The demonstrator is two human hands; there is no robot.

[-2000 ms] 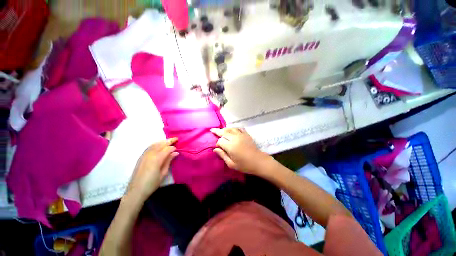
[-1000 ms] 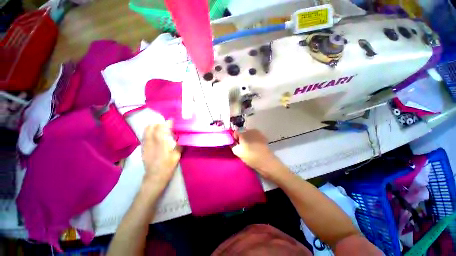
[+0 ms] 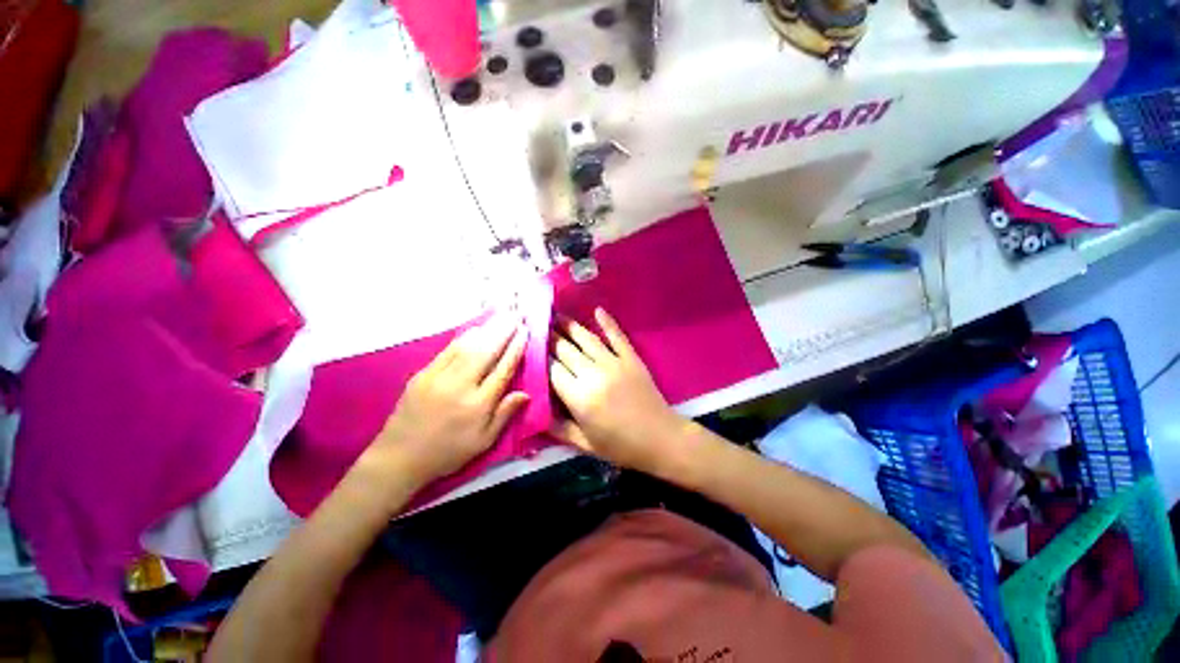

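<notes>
A magenta panel (image 3: 666, 304) lies across the white machine table, its right part under the machine arm and its left part reaching left past my left hand. A lighter pink strip runs down between my hands from the presser foot (image 3: 579, 253). My left hand (image 3: 456, 402) lies flat on the left part, fingers pointing at the needle area. My right hand (image 3: 608, 389) presses on the panel just right of the strip. The needle tip is lost in glare. The sewing machine head (image 3: 828, 130) is marked HIKARI.
Magenta panels (image 3: 123, 389) are heaped at left, beside white panels (image 3: 304, 123). Dark-blue handled pliers (image 3: 864, 255) lie under the machine arm. Bobbins (image 3: 1022, 236) sit at the right end. A blue basket (image 3: 960, 486) with pieces and a green basket (image 3: 1087, 550) are at lower right.
The magenta panel has been turned and spread sideways, with part now under the machine arm. Both hands have moved from gripping its side edges to lying flat on it. The view has shifted.
</notes>
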